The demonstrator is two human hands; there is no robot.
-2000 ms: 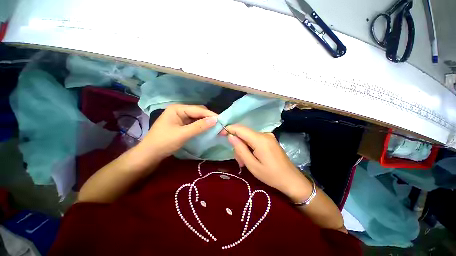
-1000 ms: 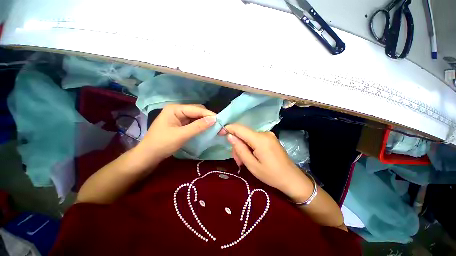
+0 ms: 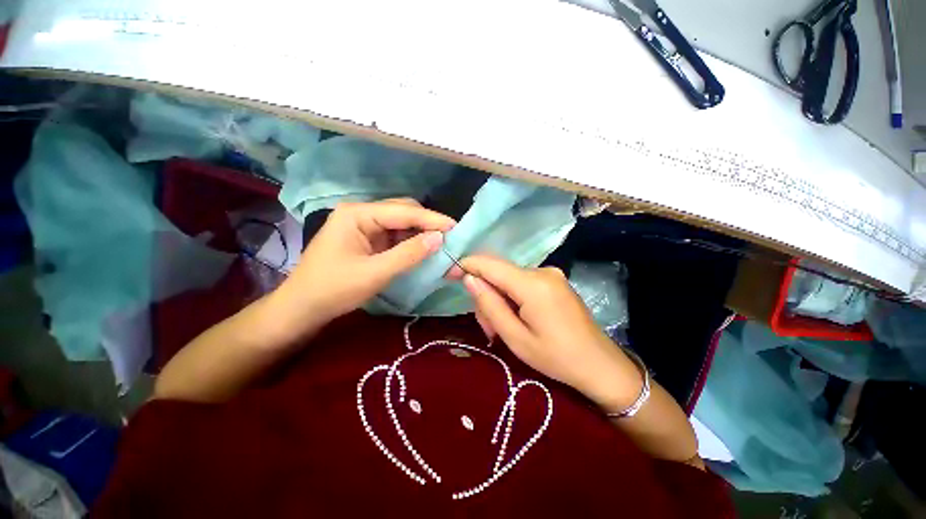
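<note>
A sheer aqua fabric piece (image 3: 518,228) lies over the lap below the table edge. My left hand (image 3: 371,253) pinches the fabric between thumb and forefinger. My right hand (image 3: 523,309) holds a very thin dark needle or pin (image 3: 452,257) between thumb and fingertips. Its far end reaches to my left fingertips at the fabric. Whether its tip is in the cloth is too small to tell.
On the white table (image 3: 406,91) lie black thread snips (image 3: 678,59), black-handled shears (image 3: 824,61) and a pen (image 3: 894,71). A red-rimmed bin (image 3: 828,329) is below the table at right. Aqua fabric (image 3: 86,233) hangs at left, more (image 3: 772,416) at lower right.
The view has shifted slightly, so the table tools sit a little further right. My left forefinger has extended slightly towards the right at the fabric. My right hand keeps its grip almost unchanged.
</note>
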